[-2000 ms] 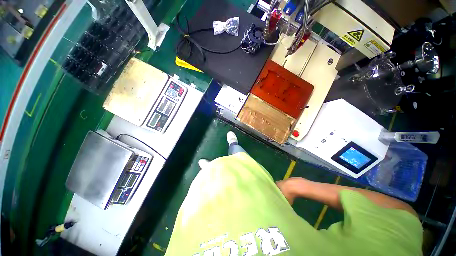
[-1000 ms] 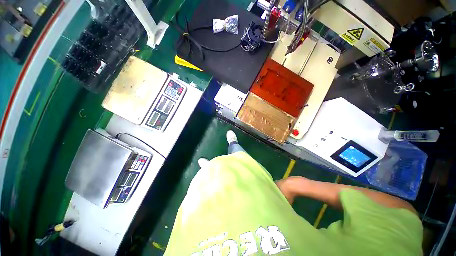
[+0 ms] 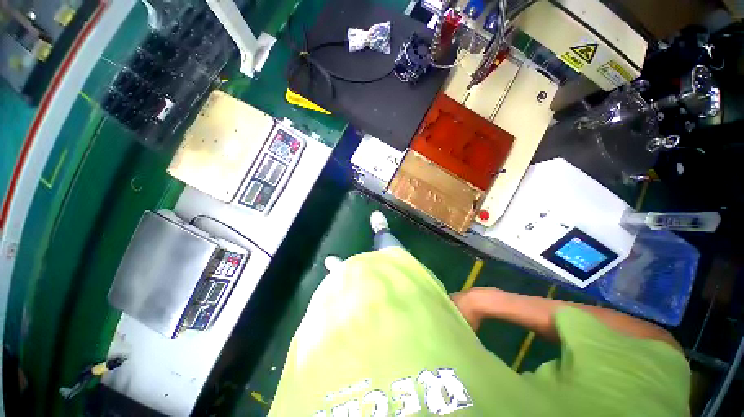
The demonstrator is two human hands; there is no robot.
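No hand shows. A bare forearm on the right ends behind the green shirt, and its hand is hidden; my left hand is out of sight. In front lie a red-brown fixture plate [image 3: 463,140] and a tan-brown slab [image 3: 435,191], side by side on the cream machine bed [image 3: 522,134]. The touchscreen [image 3: 579,254] is lit blue on a white cabinet [image 3: 563,195]. Left of the plates, a black mat [image 3: 371,102] holds a crinkled silvery bag [image 3: 369,38], a black cord [image 3: 359,80] and a small dark unit [image 3: 412,60].
Two weighing scales, one tan [image 3: 220,147] and one silver [image 3: 163,269], stand on a white bench [image 3: 277,236] at left. A black divided tray [image 3: 167,77] is behind. An electric screwdriver [image 3: 94,375] lies lower left. A plastic-lined blue crate [image 3: 653,277] is beside the touchscreen. A red button [image 3: 484,215] is near the slab.
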